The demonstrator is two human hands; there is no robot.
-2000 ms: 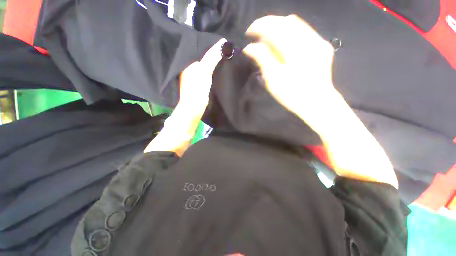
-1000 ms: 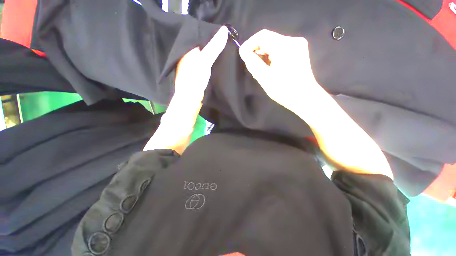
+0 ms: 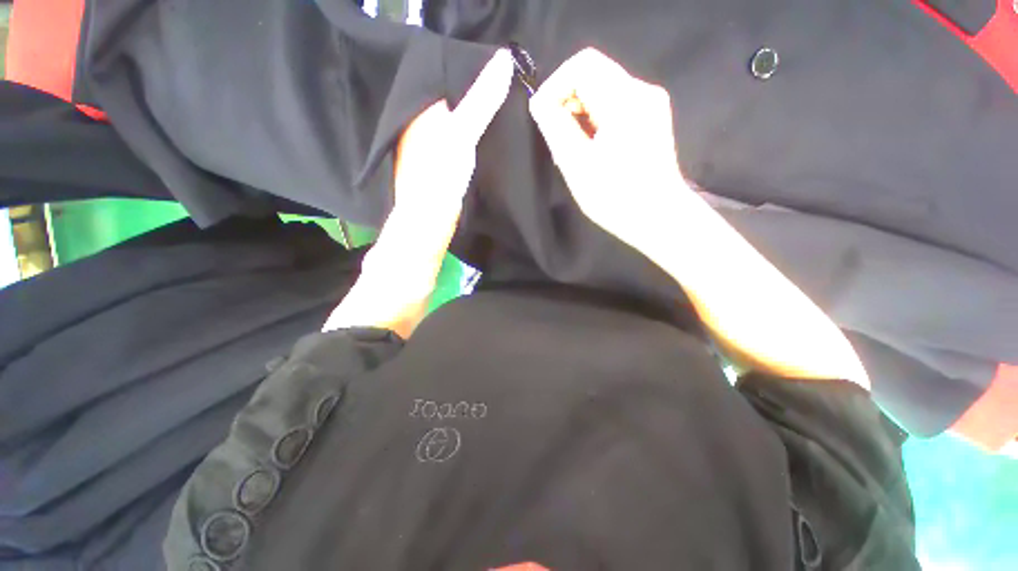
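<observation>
A dark coat (image 3: 268, 112) lies over the table. A dark round button (image 3: 522, 63) stands tilted on the cloth between my hands. My left hand (image 3: 452, 151) pinches the coat cloth at the button's left side. My right hand (image 3: 608, 134) has its fingers closed just right of the button, with a thin bright needle (image 3: 528, 85) between the fingertips, pointing at the button. Any thread is too fine to see. A second button (image 3: 765, 63) lies flat on the coat to the right.
Red cloth (image 3: 42, 56) shows at the far left and at the right edges. Dark hanging garments (image 3: 145, 368) fill the lower left. Green floor (image 3: 966, 502) shows at the lower right and in gaps at the left. My black top fills the bottom middle.
My right hand was blurred and apart from the button; it has come in beside it with the needle. The button, flat before, is now tilted. My left hand has moved slightly up.
</observation>
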